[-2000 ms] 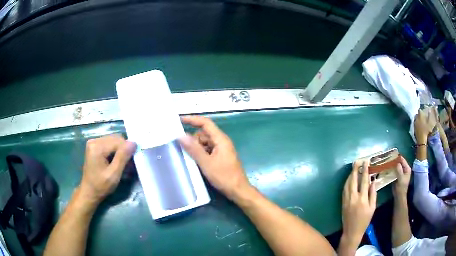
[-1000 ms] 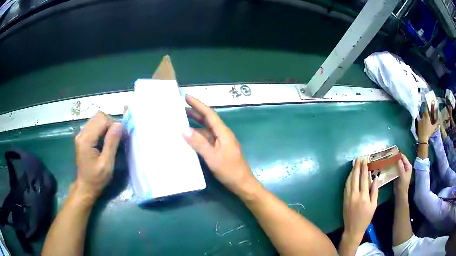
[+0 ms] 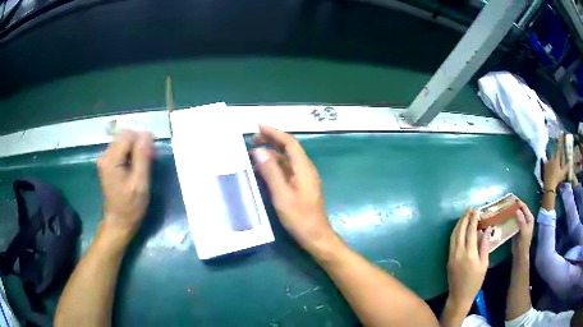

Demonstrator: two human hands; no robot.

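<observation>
The white product box (image 3: 204, 159) lies lengthwise on the dark green bench top, its far end over the white edge rail. A grey product picture shows on the near part of its upper face. A thin brown end flap (image 3: 169, 94) stands out at its far left corner. My left hand (image 3: 126, 179) is left of the box, apart from it, blurred and empty. My right hand (image 3: 291, 185) is at the box's right side with fingers apart. It holds nothing, and whether a fingertip touches the box is unclear.
A black padded strap piece (image 3: 45, 230) lies at left. A slanting grey post (image 3: 463, 67) meets the edge rail (image 3: 358, 119) at right. A person's hands at right hold a cream and brown part (image 3: 500, 220). Beyond are a white crumpled bag (image 3: 516, 108) and another person's arms.
The box has turned over, from the picture face to a plain white face, then to a face with a smaller picture. The brown flap has appeared. Both hands have come off the box sides.
</observation>
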